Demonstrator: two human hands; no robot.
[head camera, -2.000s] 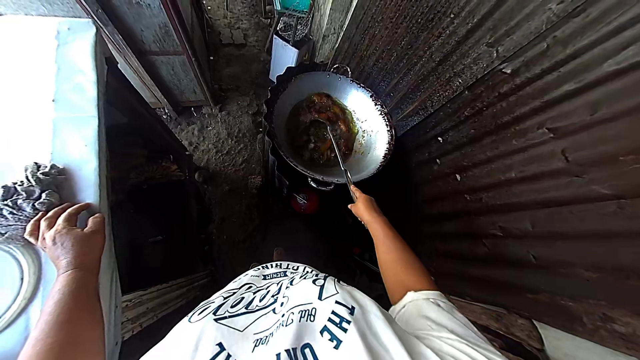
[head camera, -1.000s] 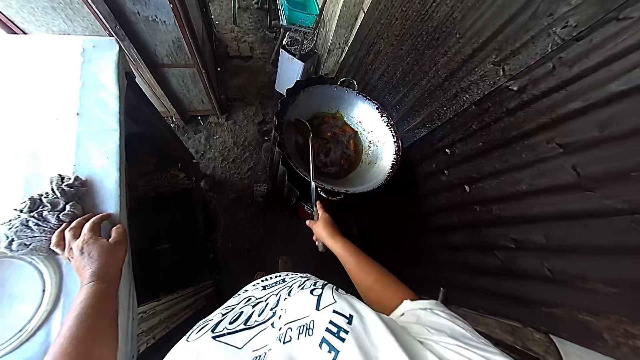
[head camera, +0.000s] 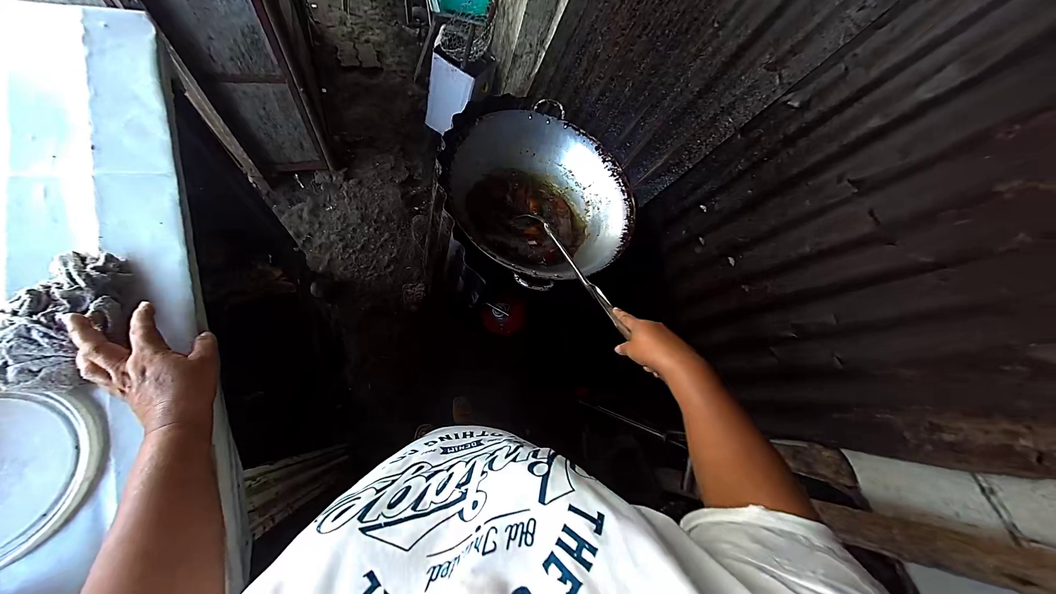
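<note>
My right hand (head camera: 652, 342) is closed around the handle of a long metal ladle (head camera: 582, 276), whose head dips into dark, oily food (head camera: 528, 210) in a large metal wok (head camera: 598, 173). The wok has a ring handle at its far and near sides, and its outer rim is blackened. My left hand (head camera: 157, 371) rests with fingers spread on a white-covered table (head camera: 136, 190), its fingertips touching a crumpled grey cloth (head camera: 70, 318). What supports the wok is mostly hidden in shadow.
Dark corrugated metal sheeting (head camera: 866, 247) rises close on the right. A round white lid or plate (head camera: 41, 470) lies on the table near my left forearm. Beyond the wok stand a white box (head camera: 450, 91) and a teal container (head camera: 464, 8). A red object (head camera: 503, 316) sits low beneath the wok.
The ladle's head has moved from the wok's left side to the middle of the food since one second ago, and my right hand has shifted right. My left hand stays by the cloth.
</note>
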